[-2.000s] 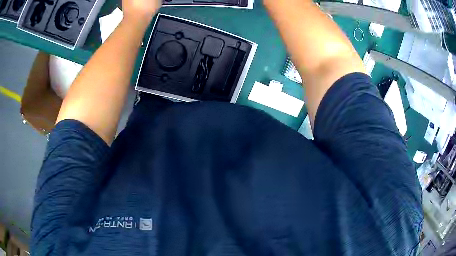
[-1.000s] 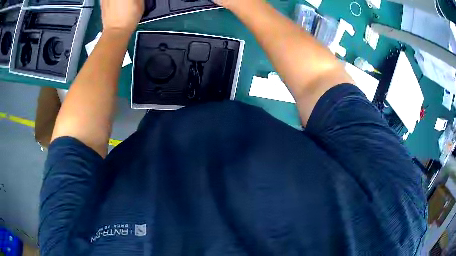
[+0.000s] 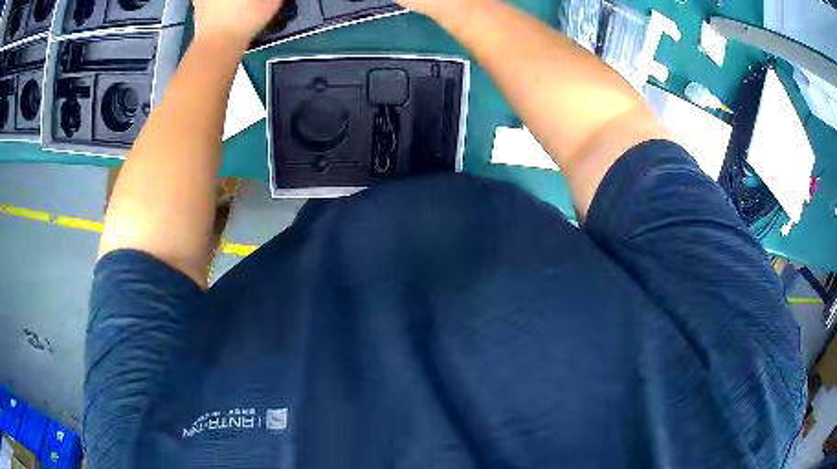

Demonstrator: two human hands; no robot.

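Note:
My left hand (image 3: 236, 15) is at the top edge, partly cut off, against the left end of a far white box with a black tray (image 3: 317, 20). My right hand (image 3: 424, 4) is barely in view at that box's right end. Its fingers are cut off, and I cannot tell either hand's grip. The far box lies slightly tilted. Nearer me, another open white box (image 3: 369, 62) holds a black tray with a round recess (image 3: 320, 123), a square black adapter (image 3: 388, 87) and a black cable bundle (image 3: 385, 139).
Open boxes with black trays (image 3: 98, 110) stand in rows at the left. White paper (image 3: 241, 108) lies beside my left forearm. At the right are clear plastic pieces (image 3: 620, 44), a white card (image 3: 521, 147), a large white sheet (image 3: 780, 145) and black cables (image 3: 745, 174).
The far box now shows more at the top and sits tilted, with both hands further left along it than two seconds ago. The view has also turned and shifted.

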